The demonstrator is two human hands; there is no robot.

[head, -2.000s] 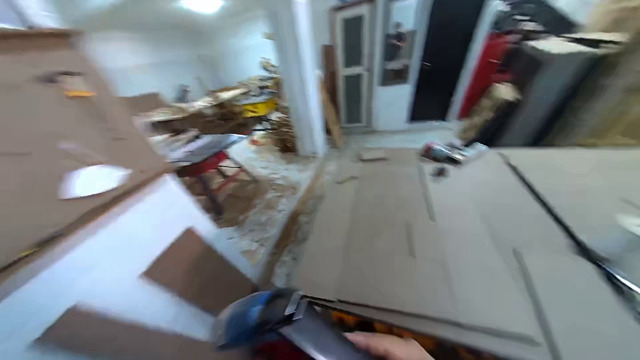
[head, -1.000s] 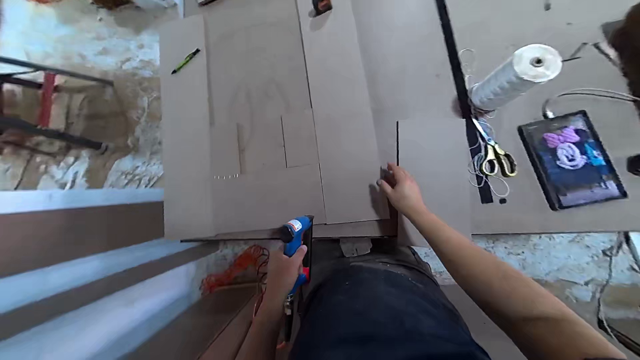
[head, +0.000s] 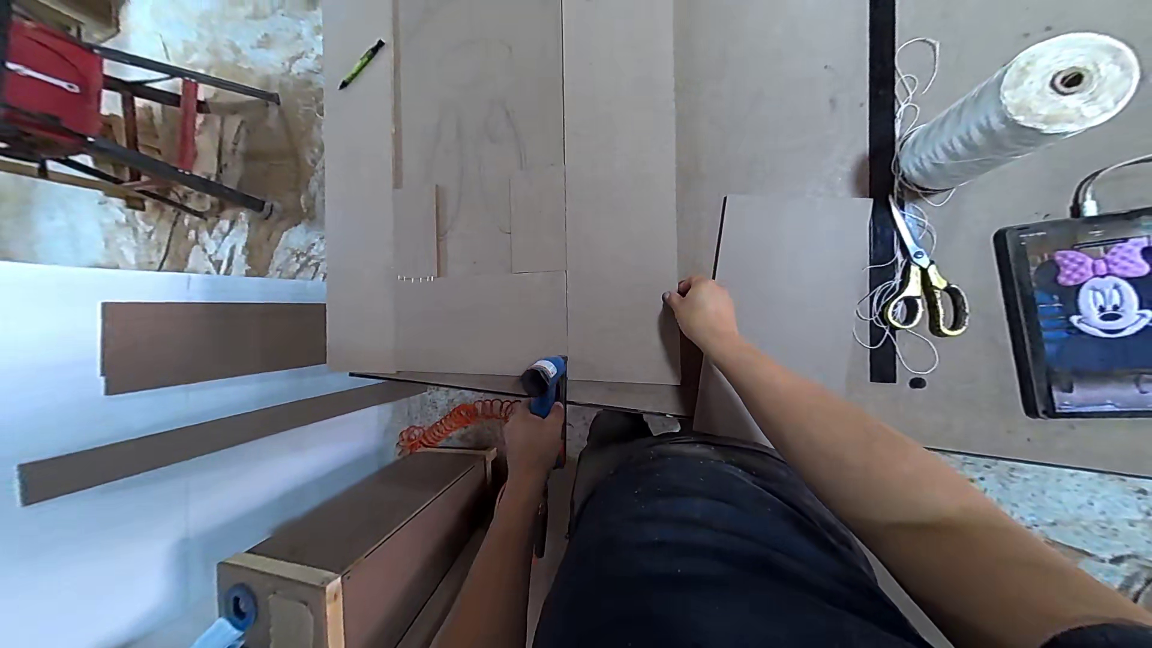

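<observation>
My left hand (head: 531, 441) is closed around the handle of a blue air-powered tool (head: 545, 378), whose head is at the near edge of the work surface. My right hand (head: 705, 310) pinches the right edge of a long flat panel strip (head: 623, 198), fingers curled. Several flat grey-brown panels lie side by side; a smaller panel (head: 796, 288) is to the right of my right hand. A row of small light marks (head: 416, 279) crosses a panel at left. Faint pencil curves show on the middle panel (head: 481, 81).
A green marker (head: 362, 64) lies far left. At right are scissors (head: 925, 292), a large twine spool (head: 1017, 112), loose string and a tablet (head: 1093, 315) with a cable. An orange coiled hose (head: 454, 423) hangs near my left hand, above a wooden box (head: 360, 540). A red-seated stool (head: 54, 85) stands left.
The view has swung down from the room to the work surface since two seconds ago. Since one second ago, my right hand has moved left onto the long strip's edge.
</observation>
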